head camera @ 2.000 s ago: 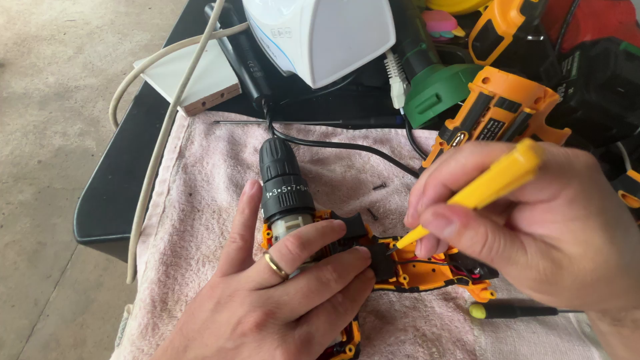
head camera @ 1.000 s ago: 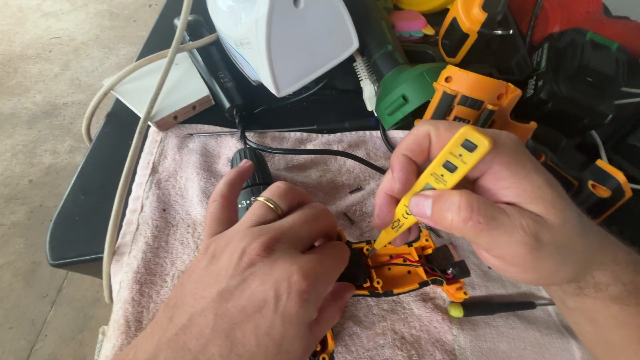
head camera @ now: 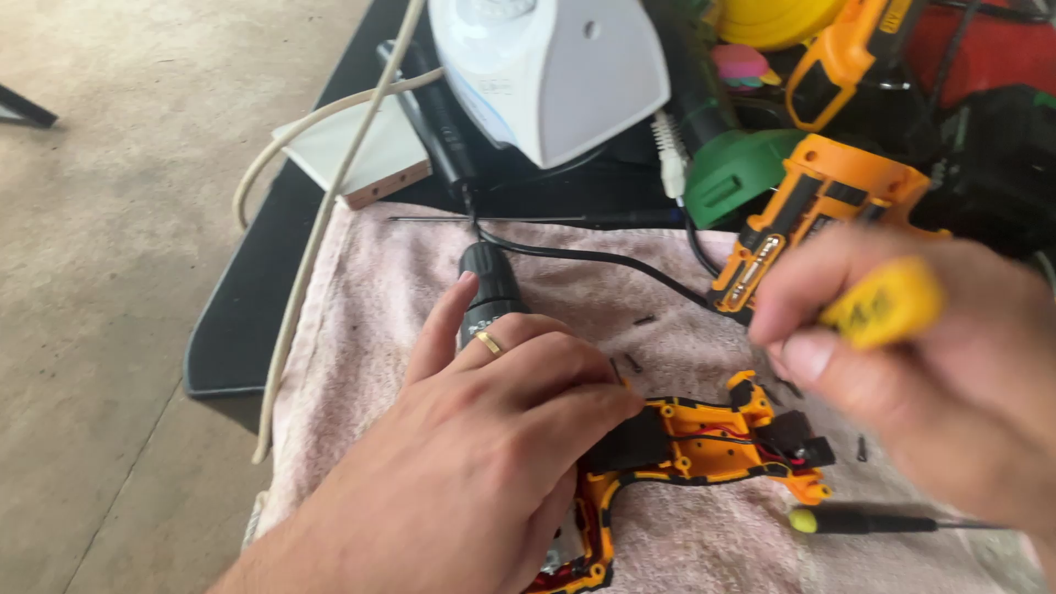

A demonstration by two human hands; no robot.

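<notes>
An opened cordless drill lies on a pink towel (head camera: 676, 544), its orange and black housing half (head camera: 718, 462) showing red and black wires. My left hand (head camera: 495, 429), with a ring on one finger, rests over the drill body and holds it, one finger beside the black chuck (head camera: 488, 276). Right of the drill and above the towel, my right hand (head camera: 891, 346) grips a yellow pen-shaped tool (head camera: 895, 305), blurred and clear of the housing. The other orange housing half (head camera: 825, 206) lies behind that hand. Small dark screws (head camera: 633, 363) are scattered on the towel.
A screwdriver with a yellow-tipped handle (head camera: 858, 521) lies at the lower right. At the back are a thin screwdriver (head camera: 610, 218), a white appliance (head camera: 553, 74), a white box (head camera: 363, 153), a green plastic part (head camera: 734, 177) and a black cable (head camera: 594, 256). A beige cable (head camera: 330, 198) crosses the table edge.
My right hand has lifted the yellow tool away from the drill's housing, up and to the right. My left hand stays on the drill.
</notes>
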